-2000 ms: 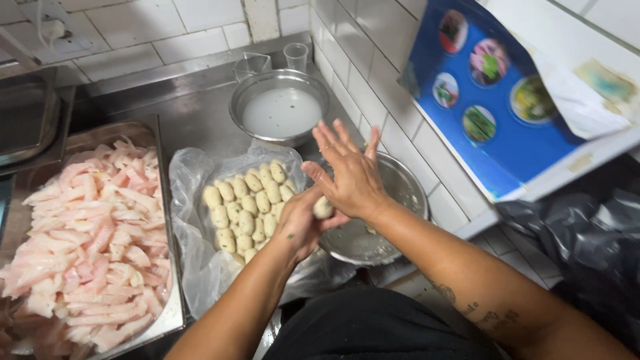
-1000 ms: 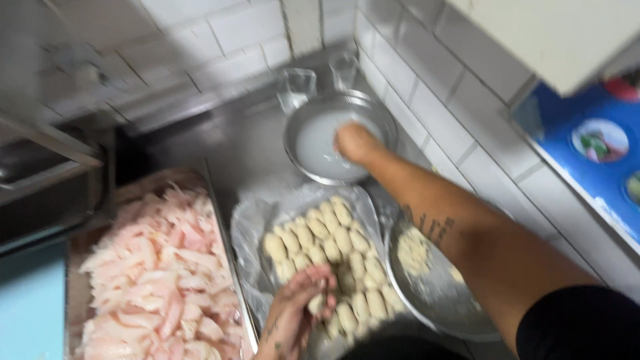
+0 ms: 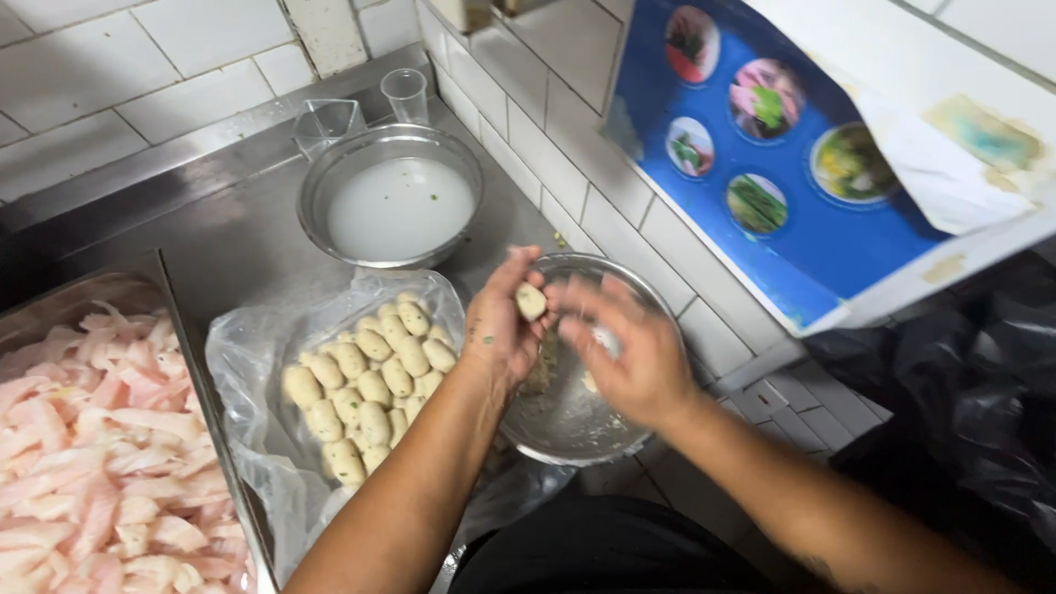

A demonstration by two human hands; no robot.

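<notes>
My left hand [image 3: 507, 318] holds a small oval dough piece [image 3: 530, 302] at its fingers, palm turned up. My right hand [image 3: 631, 346], blurred, is just to the right of it with fingers spread and nothing seen in it. Both are over a metal bowl [image 3: 577, 441] with some dough mixture inside. Left of my left forearm, rows of oval dough pieces [image 3: 373, 422] lie on clear plastic sheeting [image 3: 247, 379]. Behind them stands a metal bowl of cloudy liquid [image 3: 402, 206] with green specks afloat.
A metal tray [image 3: 198, 388] of raw pale meat strips [image 3: 107, 462] stands at the left. Two clear plastic cups [image 3: 405, 95] [image 3: 328, 128] are behind the liquid bowl. A tiled wall [image 3: 528, 148] and a blue poster [image 3: 701, 223] bound the right; black plastic bags [image 3: 965, 412] lie beyond.
My right hand has come out of the bowl of cloudy liquid, back beside my left hand. My left hand has moved from over the dough rows to the other bowl.
</notes>
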